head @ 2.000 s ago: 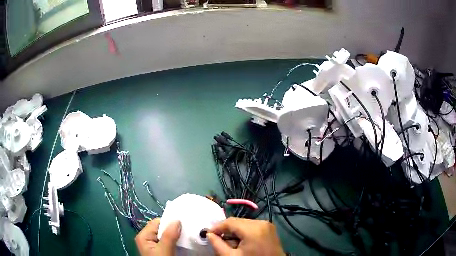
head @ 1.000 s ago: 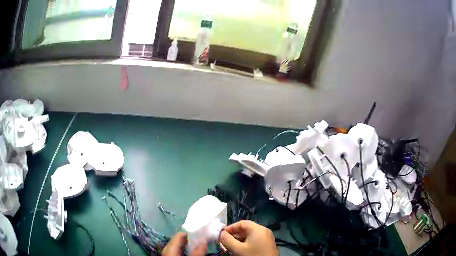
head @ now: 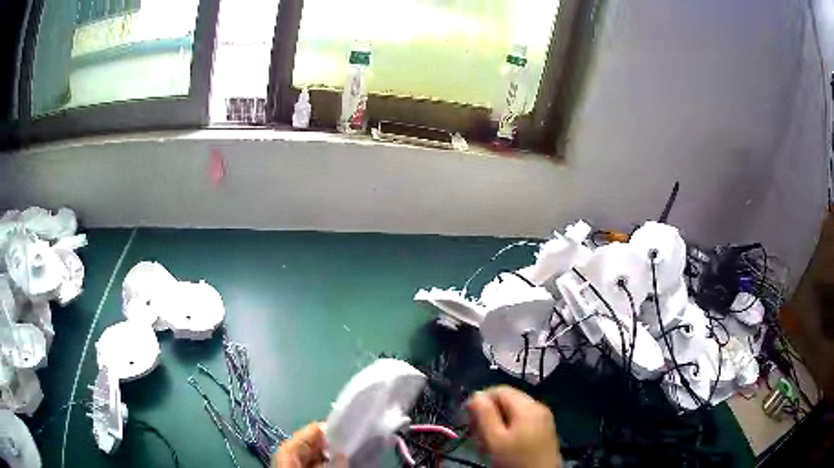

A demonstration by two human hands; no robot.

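A white plastic housing [head: 370,411] is at the bottom centre, tilted. My left hand [head: 302,446] holds it by its left edge, partly cut off by the frame's bottom. My right hand [head: 514,428] is to the right of the housing, apart from it, with curled fingers and blurred; whether it holds something cannot be told. Pliers with red-pink handles [head: 433,430] lie between the housing and my right hand, their jaws hidden. Black cables [head: 448,384] lie behind them.
Thin lead wires [head: 240,393] lie left of my left hand. Loose white housings [head: 128,349] stand at left, with more at the far left edge. Housings with black cables [head: 517,331] are piled at right. A solder wire spool [head: 779,400] is far right. Bottles [head: 355,91] stand on the sill.
My right hand has moved off the housing to the right. The housing is now tilted more upright in my left hand, and the pliers' handles show again. The view has tilted up since the oldest frame.
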